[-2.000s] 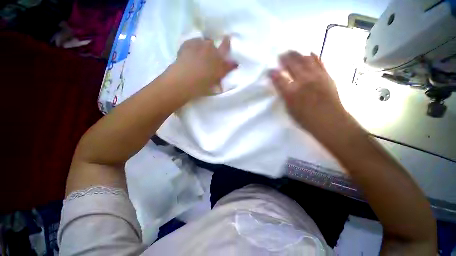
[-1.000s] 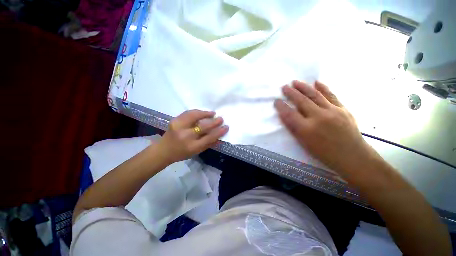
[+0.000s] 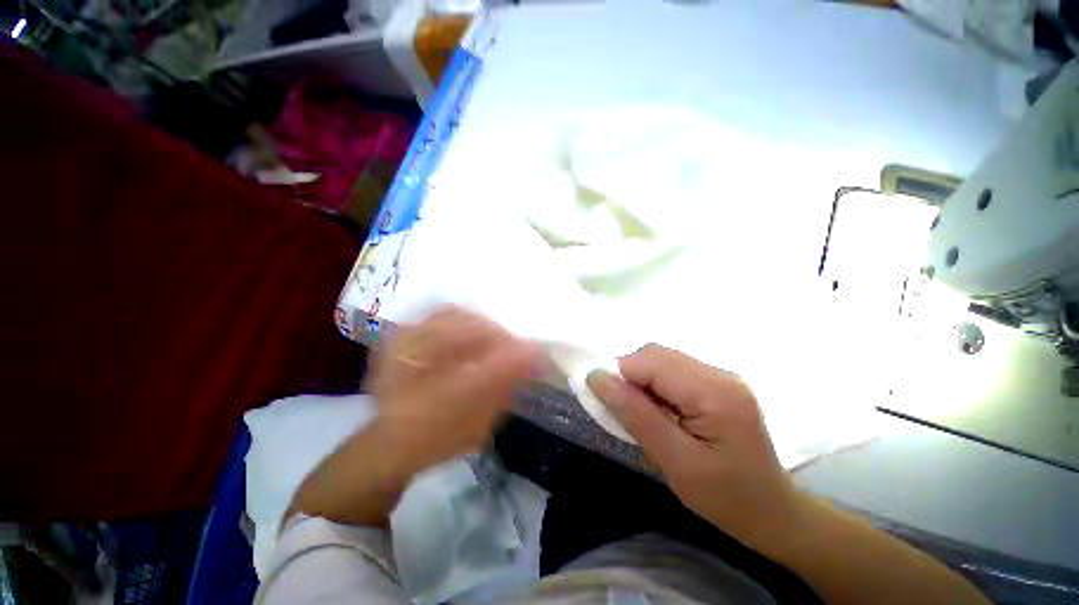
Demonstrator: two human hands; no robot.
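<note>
A white fabric piece (image 3: pixel 710 296) lies on the white table, crumpled in the middle and nearly lost in the lamp glare. My right hand (image 3: pixel 698 425) pinches its near edge between thumb and curled fingers at the table's front edge. My left hand (image 3: pixel 450 372) is blurred, just left of my right hand, at the same edge of the cloth; whether it grips the cloth cannot be told. The sewing machine head (image 3: pixel 1006 213) stands at the right, with its needle area in bright glare and no cloth visibly under it.
A measuring tape (image 3: pixel 568 416) runs along the near table edge. Blue patterned tape (image 3: pixel 408 213) covers the left edge. Cut white pieces (image 3: pixel 456 532) lie below at the lap, over a blue basket (image 3: pixel 219 520). Dark red cloth (image 3: pixel 154 307) is at the left.
My right hand has gone from lying flat on the fabric to pinching its near edge. My left hand has moved and is blurred. The view has shifted, showing more of the table's far side.
</note>
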